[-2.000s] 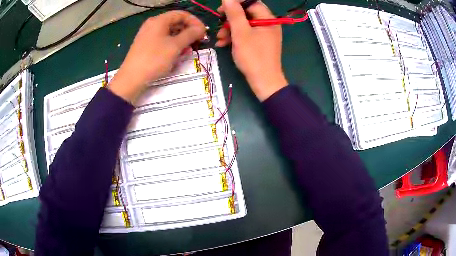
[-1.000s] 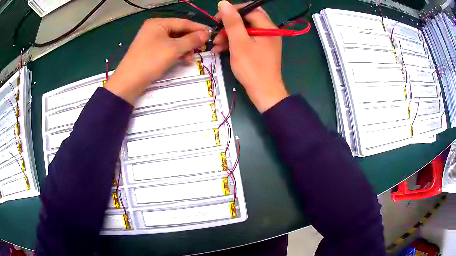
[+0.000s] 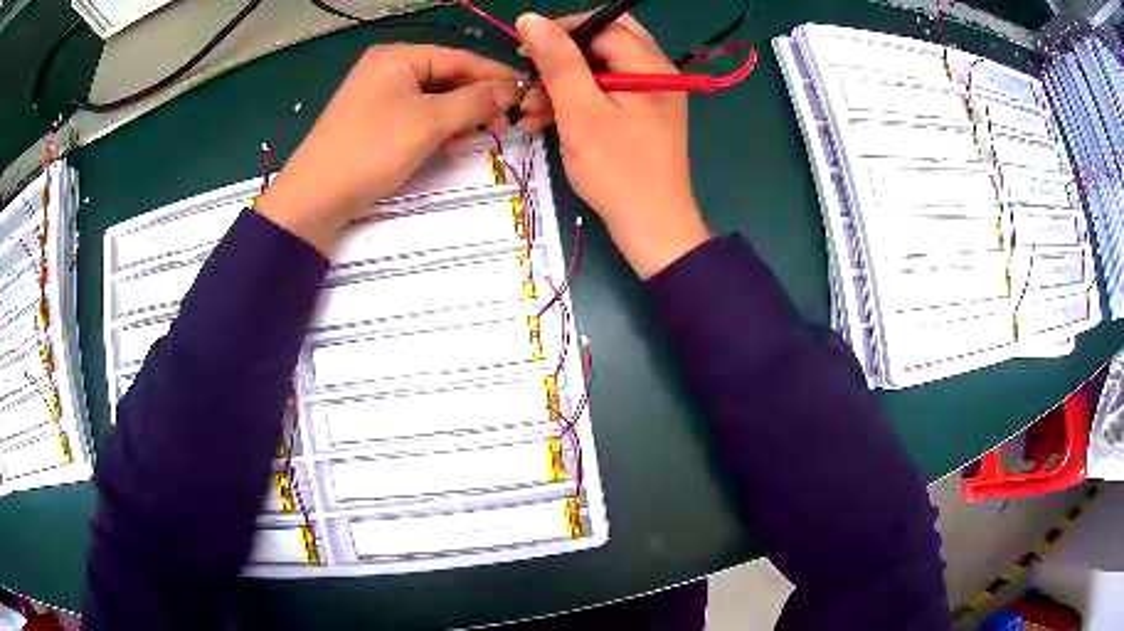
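Note:
My right hand (image 3: 629, 136) holds the red test probe (image 3: 666, 83) and the black test probe (image 3: 606, 17) together above the tray's top right corner. My left hand (image 3: 395, 130) is pinched beside the probe tips; thin lead wires (image 3: 528, 160) run up to its fingertips, and the wire tip between the fingers is too small to make out. The white blister tray (image 3: 602, 518) lies below, with long pouch cells (image 3: 419, 425) in two columns and yellow tape (image 3: 555, 459) at their ends. My left forearm hides part of the left column.
Tray stacks stand at the left (image 3: 31, 333) and right (image 3: 949, 210), with more trays at the far right (image 3: 1091, 111). A beige box edge (image 3: 173, 56) and black cables (image 3: 185, 99) lie at the back. A red stool (image 3: 1035, 456) is below the bench at right.
The hands have come together at the wire ends since the oldest frame, with the probes now at the left fingertips. Since the middle frame they have barely moved.

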